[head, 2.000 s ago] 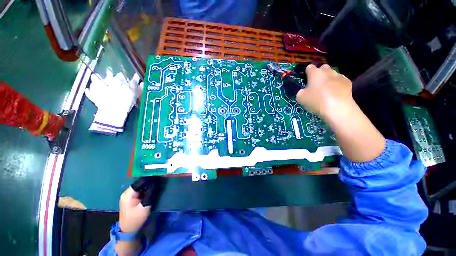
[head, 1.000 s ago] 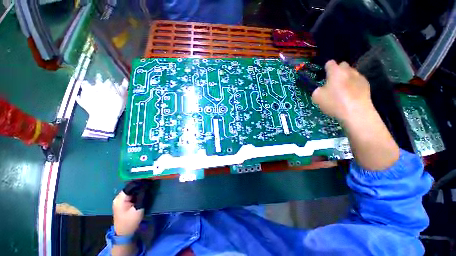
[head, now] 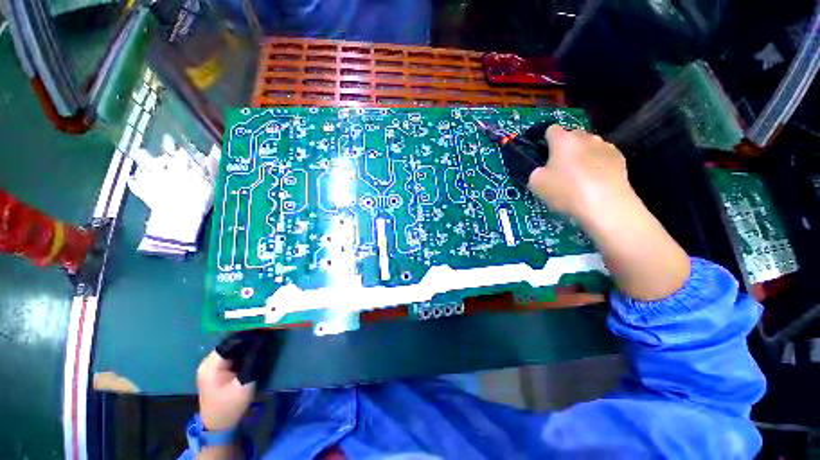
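A large green circuit board [head: 423,198] with white traces and a wide pale strip along its near edge lies on an orange-brown slotted fixture [head: 396,76]. My right hand [head: 580,171] is closed around side cutters [head: 505,138] with black handles and orange-red near the pivot. Their jaws point left over the board's far right part; whether they touch it cannot be told. My left hand [head: 225,382], with black coverings on its fingertips, is at the board's near left corner. Its fingertips are dark and partly hidden, so its grip is unclear.
White gloves [head: 175,198] lie left of the board. A red-wrapped post [head: 40,229] stands at far left. A dark red object [head: 521,70] lies on the fixture's far right corner. Another green board [head: 755,225] is at right. Blue clothing shows beyond the fixture.
Compared with one second ago, my right hand and the cutters have moved left over the board. The board, fixture and gloves appear slightly further left in view.
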